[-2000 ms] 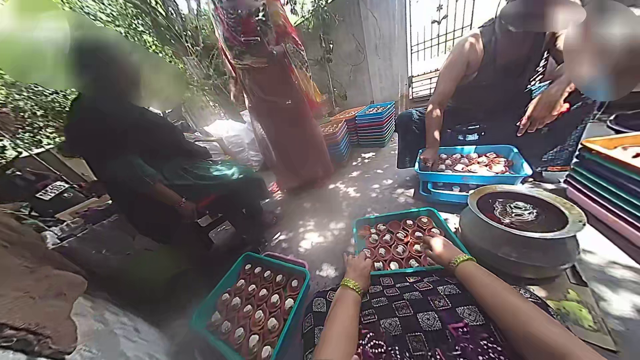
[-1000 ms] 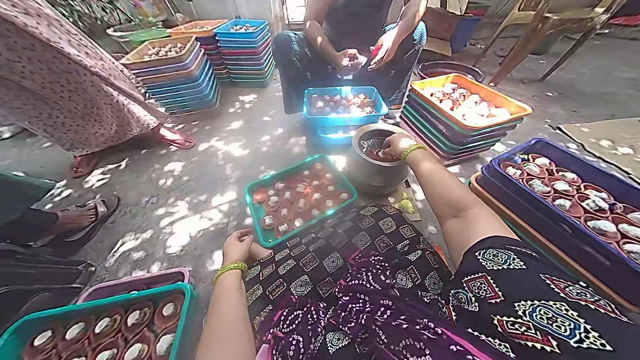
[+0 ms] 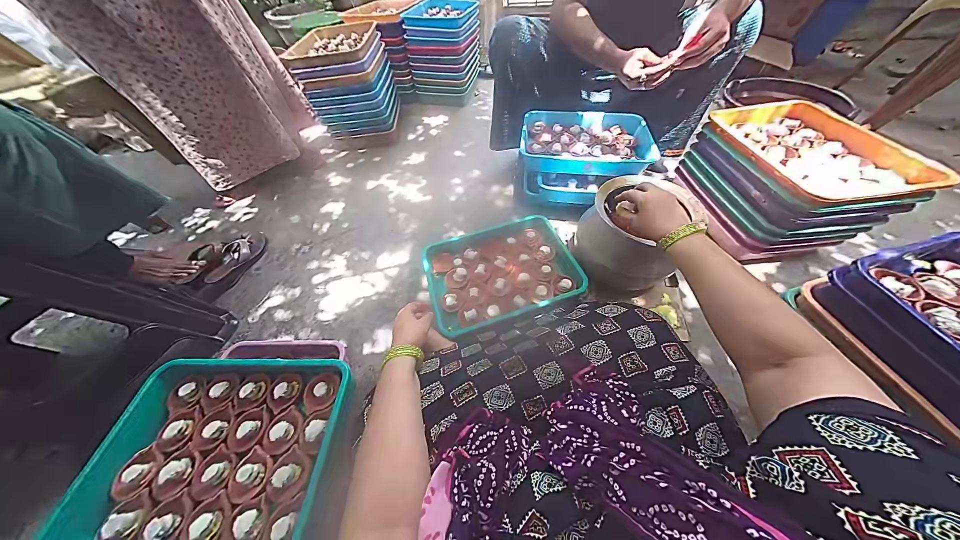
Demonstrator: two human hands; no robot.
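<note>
My right hand is at the mouth of a round metal pot, its fingertips partly hidden over the dark contents; whether it holds anything cannot be told. My left hand rests beside the near left corner of a green plastic tray, its fingers curled and partly hidden. Inside that tray are rows of small reddish-brown clay cups with white material in them. At the lower left, a larger-looking green tray holds similar cups in close rows.
A person's hands are beyond blue trays. Stacked trays topped by an orange one stand right of the pot, with dark blue trays nearer. More stacks stand at the back left. A seated person's hand is near a sandal.
Two seconds ago both my hands were at the green tray; my right hand has since moved to the pot. My left hand stays by the tray's near side. The view has swung considerably.
</note>
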